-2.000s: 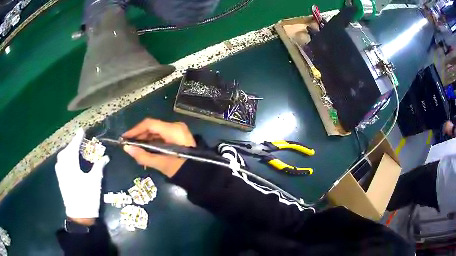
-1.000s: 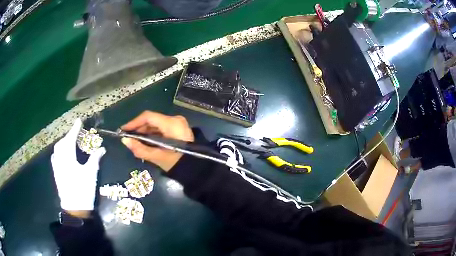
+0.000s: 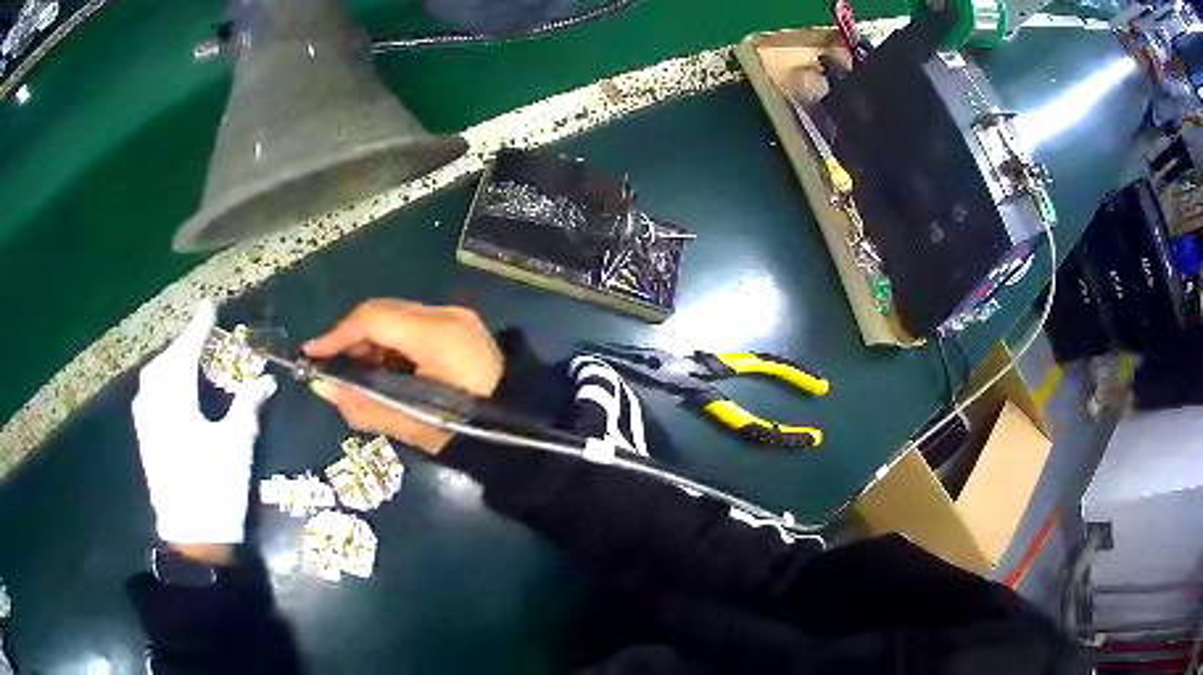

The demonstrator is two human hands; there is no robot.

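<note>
My left hand (image 3: 195, 442), in a white glove, grips a small white assembly (image 3: 232, 359) with brassy bits between thumb and fingers. My bare right hand (image 3: 412, 367) holds a thin metal rod, likely a soldering iron (image 3: 383, 401), pen-like. Its tip points at the assembly; I cannot tell whether they touch. The iron's cable runs back along my right sleeve. Three similar white assemblies (image 3: 339, 545) lie on the dark green bench just right of my left wrist.
A grey fume hood (image 3: 301, 132) stands above the assembly. A dark tray of thin metal pieces (image 3: 574, 237), yellow-and-black pliers (image 3: 759, 396) and a dark box (image 3: 910, 185) in a cardboard tray (image 3: 821, 198) lie to the right. An open carton (image 3: 983, 481) is beyond the bench edge.
The assembly in my left hand has shifted slightly and turned. My right hand and the iron have shifted slightly, with the tip still at the assembly. The loose assemblies lie in the same arrangement.
</note>
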